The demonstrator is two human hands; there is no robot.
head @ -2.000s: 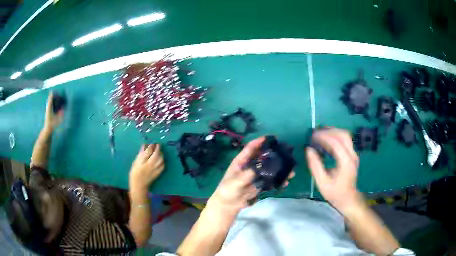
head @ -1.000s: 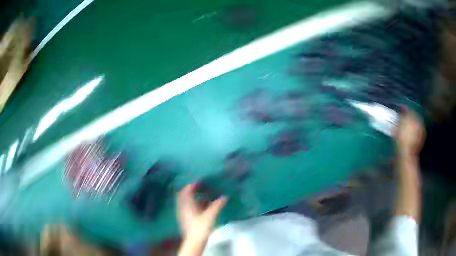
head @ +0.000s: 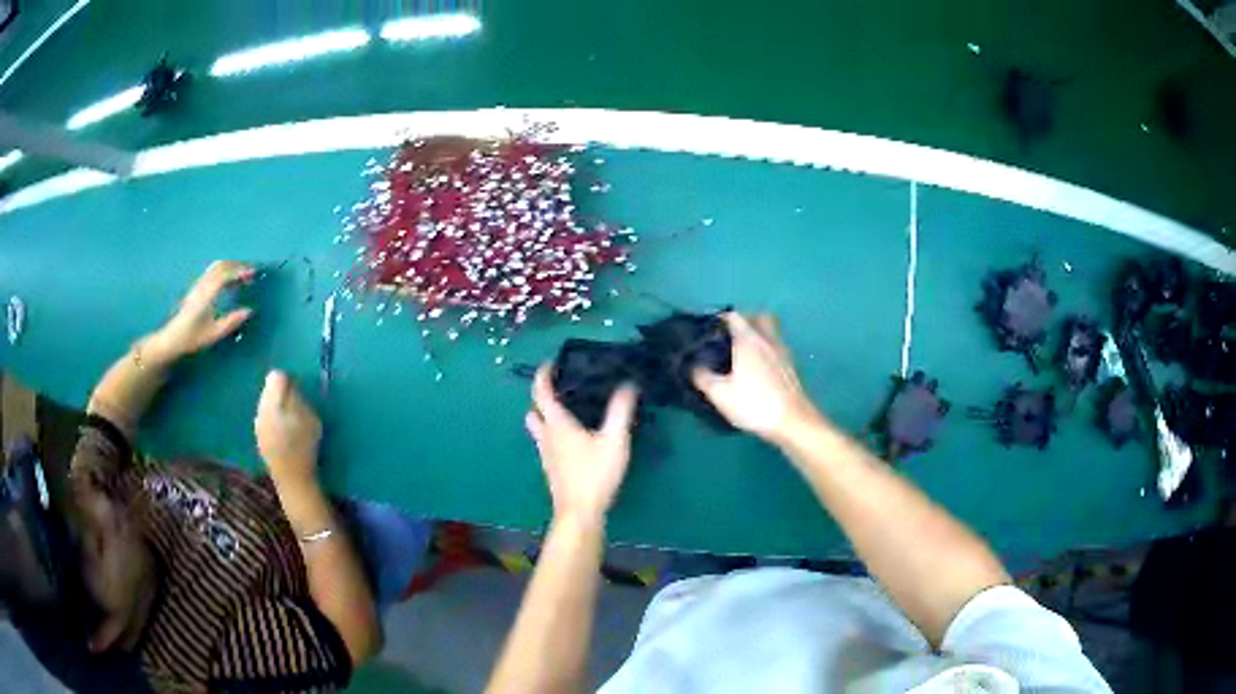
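Observation:
My left hand point(head: 583, 454) and my right hand point(head: 762, 380) are in front of me over the green worktop. My left hand grips a black module point(head: 591, 377) from its near side, with fingers and thumb around it. My right hand grips another black module point(head: 691, 346) just to its right. The two modules are close together and seem to touch. Their lower sides and any leads are hidden by my hands, and it is unclear whether they rest on the worktop.
A red pile of leads with white tips point(head: 488, 224) lies beyond my hands. Several black modules point(head: 1022, 307) and a brush with a white end point(head: 1174, 461) lie at the right. A neighbour's hands point(head: 210, 309) and a thin tool point(head: 328, 339) are at the left.
The view swung right and back. My right hand, at the brush's white end one second ago, is now on a black module beside my left hand. One more module lies right of the worktop's seam.

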